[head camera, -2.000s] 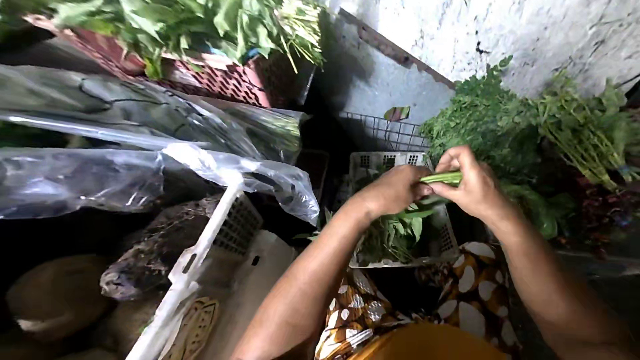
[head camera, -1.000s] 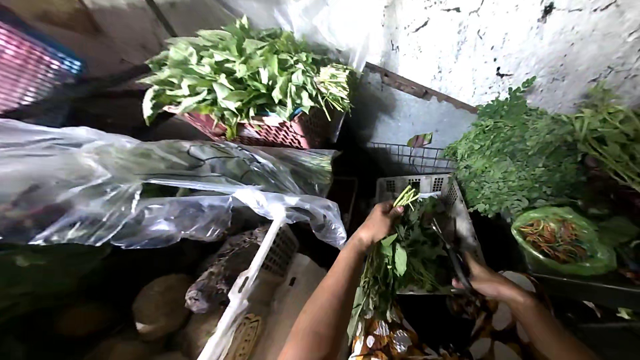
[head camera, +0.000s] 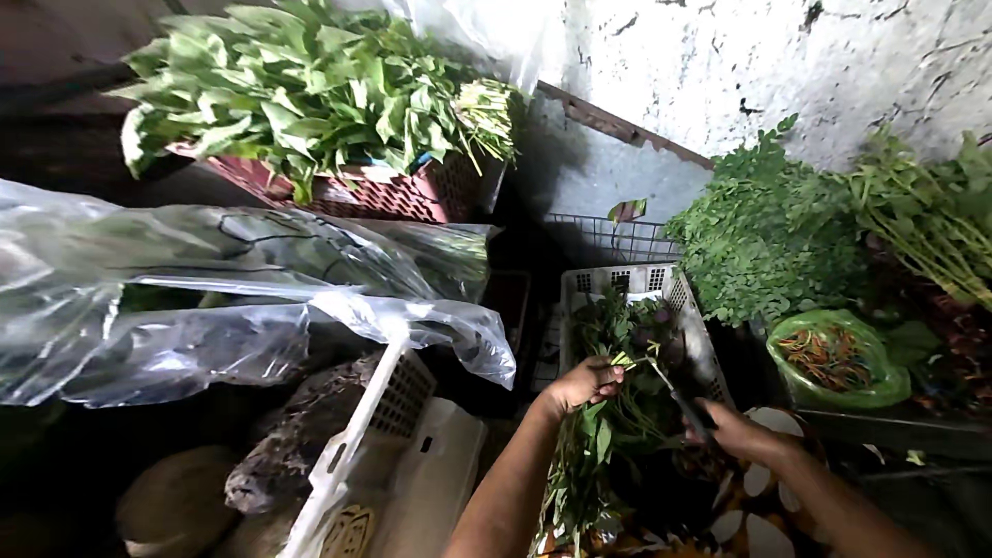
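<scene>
My left hand (head camera: 587, 383) grips a bunch of leafy greens (head camera: 577, 457) by the stems. Its pale cut ends poke up past my fingers, and the leaves hang down toward my lap. My right hand (head camera: 725, 430) holds a dark-handled cutting tool, apparently scissors (head camera: 678, 395), with the blades reaching up to the stem ends. Small bits of stem show by the blade tips. Below and behind both hands stands a white plastic crate (head camera: 701, 341) with more greens in it.
A red plastic basket (head camera: 372, 198) heaped with leafy greens stands upper left, above plastic-wrapped bundles (head camera: 256, 240). A white crate (head camera: 353, 434) lies lower left. At right are feathery greens (head camera: 775, 232) and a green bag (head camera: 887, 380) of small orange-red chillies. A wire basket (head camera: 612, 236) stands by the wall.
Two seconds ago both hands were together at short green stems. Since then the bunch has come to hang from my left hand, and the cutting tool has appeared in my right, now closer to the stem ends.
</scene>
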